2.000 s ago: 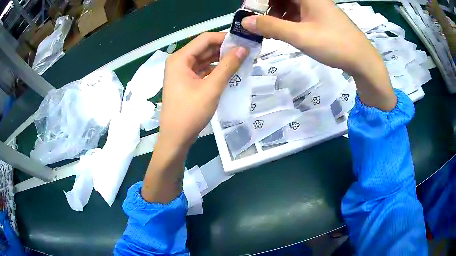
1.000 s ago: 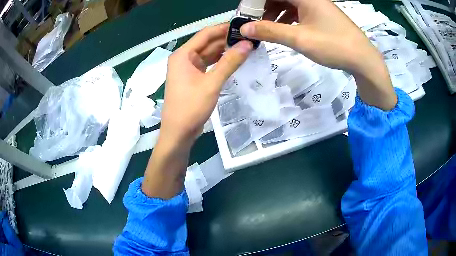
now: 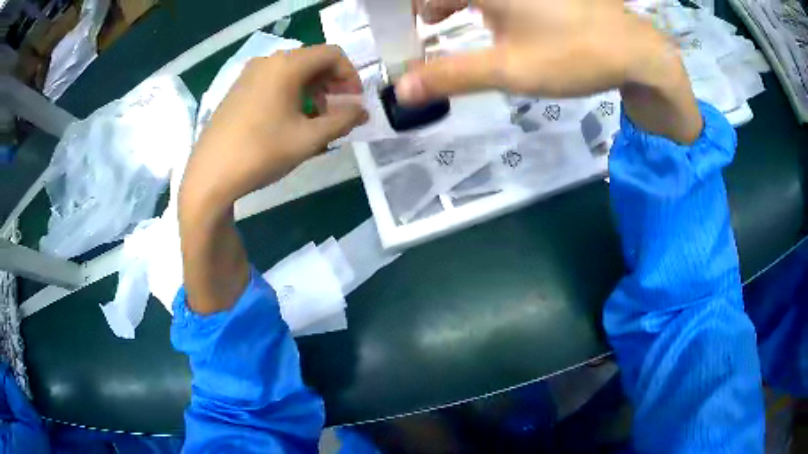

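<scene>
My right hand [image 3: 549, 53] holds a glossy black-faced device [image 3: 414, 108] with its thumb on the face, above the tray; a pale strap or sleeve [image 3: 392, 34] stands up from it. My left hand [image 3: 275, 124] is just left of the device, apart from it, thumb and fingers bent close together. Pale material shows at its fingertips, but blur hides whether it is gripped. The white tray [image 3: 461, 217] holds overlapping printed white sleeves [image 3: 540, 160], with grey-dark shapes at some ends. A few loose sleeves [image 3: 310, 288] lie below my left hand.
A crumpled clear bag [image 3: 106, 168] and crumpled white film [image 3: 137, 275] lie at left on the dark green bench [image 3: 478, 310]. More sleeves [image 3: 709, 58] lie at the far right. A grey frame bar [image 3: 40, 264] stands at the left edge. Blue clothing [image 3: 784, 328] shows at lower right.
My left hand has moved left and down, away from the device. My right hand has brought the device lower and slightly left. The view has shifted, so the tray sits higher in the picture.
</scene>
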